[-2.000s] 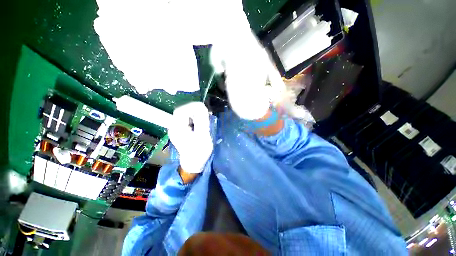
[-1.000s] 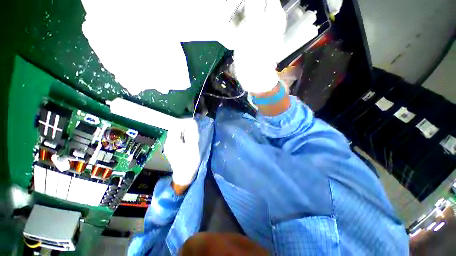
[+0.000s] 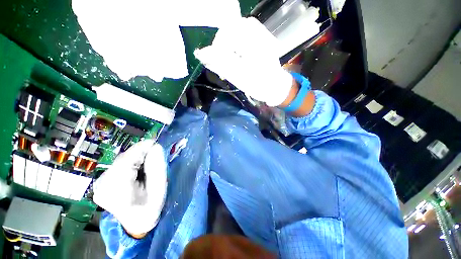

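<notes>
A thin pale wire (image 3: 184, 94) is stretched between my two white-gloved hands. My left hand (image 3: 132, 186) is low at the left of my body, its fingers closed at the wire's lower end. My right hand (image 3: 245, 59), with a blue wrist band, is higher and its fingertips are closed at the wire's upper end. The fingers' exact grip is washed out by glare. A smooth white tube (image 3: 132, 102) lies on the green mat beyond my left hand. A large white sheet (image 3: 134, 38) lies beyond both hands and merges with the right glove.
A populated circuit board (image 3: 68, 134) lies at the left on the green bench mat (image 3: 12, 66). A grey-white box (image 3: 33, 220) is at the lower left. A black bin (image 3: 349, 71) with white tubes stands at the upper right. Labelled black crates (image 3: 394, 121) stand at the right.
My left hand has moved down and left, away from the tube's end. My right hand has turned, its fingertips now pointing left. The wire between them shows straighter. The board appears farther left.
</notes>
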